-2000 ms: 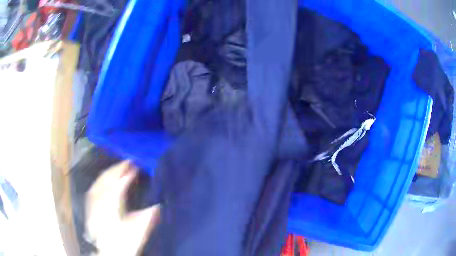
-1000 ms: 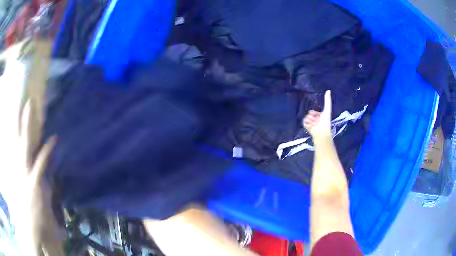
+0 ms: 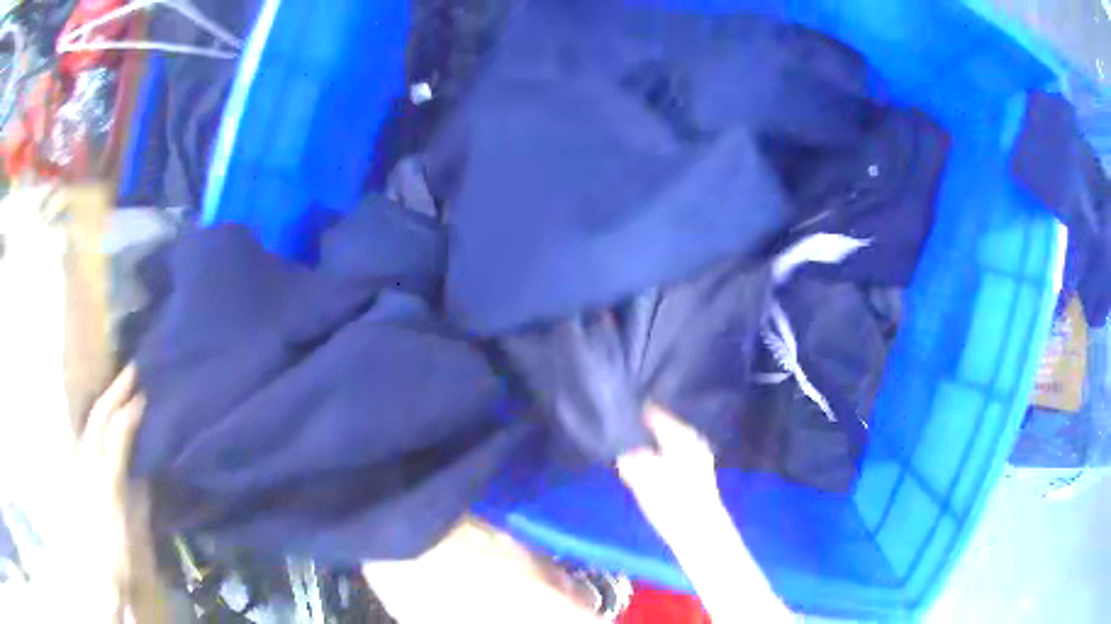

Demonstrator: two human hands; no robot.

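A dark navy garment (image 3: 329, 402) is bunched over the near left rim of a blue bin (image 3: 975, 354). More navy cloth (image 3: 585, 195) lies folded over inside the bin. My right hand (image 3: 670, 457) pinches greyish, shinier cloth (image 3: 597, 378) low in the bin. My left hand (image 3: 110, 421) is blurred at the garment's left end by the table edge. Its fingers touch or lie beside the cloth; whether they grip is unclear. A bare forearm shows below the garment. Pale strands (image 3: 822, 250) lie on the dark cloth right of my right hand.
A pale table with a wooden edge (image 3: 88, 293) stands at the left. White hangers (image 3: 183, 43) and red items are at the upper left. Cloth (image 3: 1060, 183) hangs over the bin's right rim, above brown cardboard (image 3: 1062, 360). Something red (image 3: 658, 606) is below the bin.
My right hand has moved down and left and taken hold of cloth. The navy cloth in the bin has come nearer and folded over. My left hand remains at the left.
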